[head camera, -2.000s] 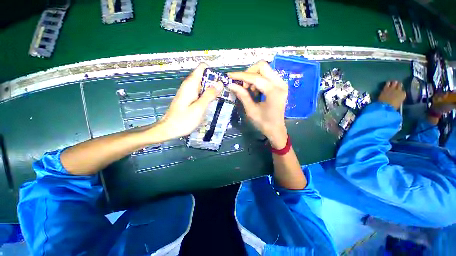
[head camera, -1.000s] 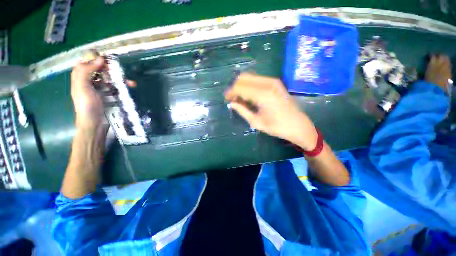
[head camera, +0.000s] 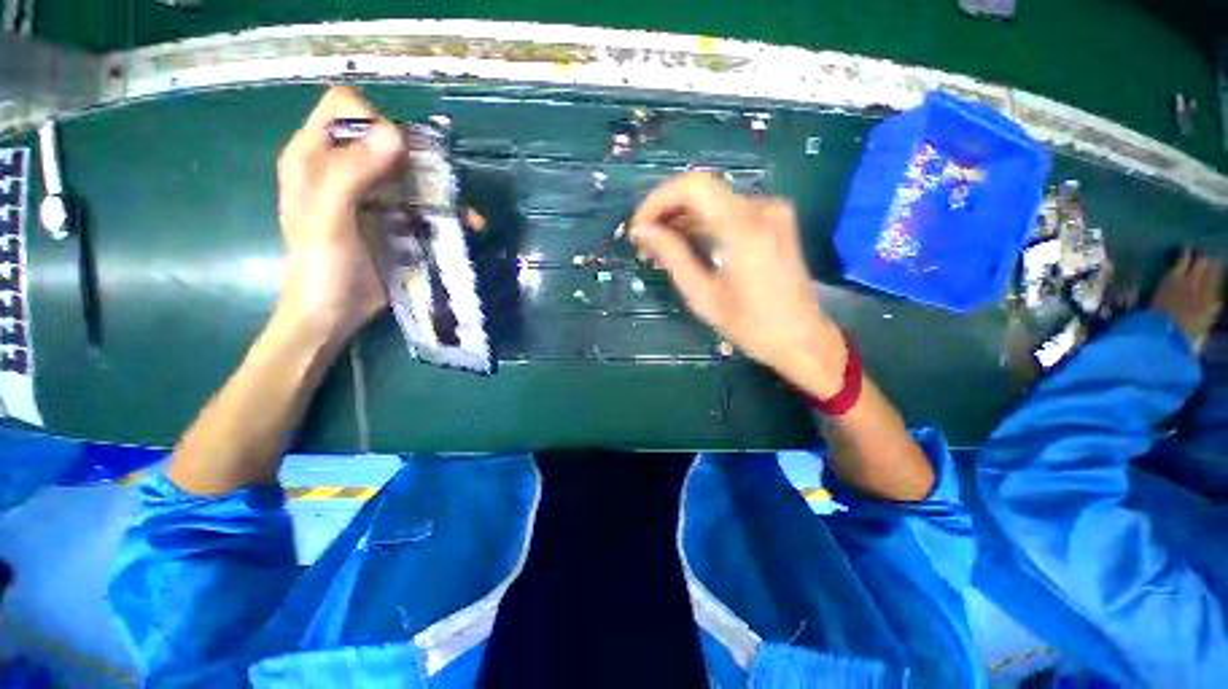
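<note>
My left hand (head camera: 337, 222) holds the unit (head camera: 438, 289), a grey-silver rectangle with a dark central strip, tilted above the left part of the marked work area. My fingers cover its upper left side. My right hand (head camera: 734, 263) is over the work area, right of the unit, with thumb and forefinger close together. Whether a small part is between the fingertips cannot be told. Loose small parts (head camera: 593, 283) lie scattered on the bench between my hands, with more of them near the rail.
A blue parts bin (head camera: 990, 229) with small pieces stands right of my right hand. A heap of silvery parts (head camera: 1071, 263) lies beyond it, near another person's hand (head camera: 1192, 296). A slim dark tool (head camera: 90, 276) and strip panel (head camera: 16, 289) lie at far left.
The view has shifted, so bench things stand elsewhere in the picture. My left hand has carried the unit left from the middle. My right hand has left the unit's upper end and is apart from it.
</note>
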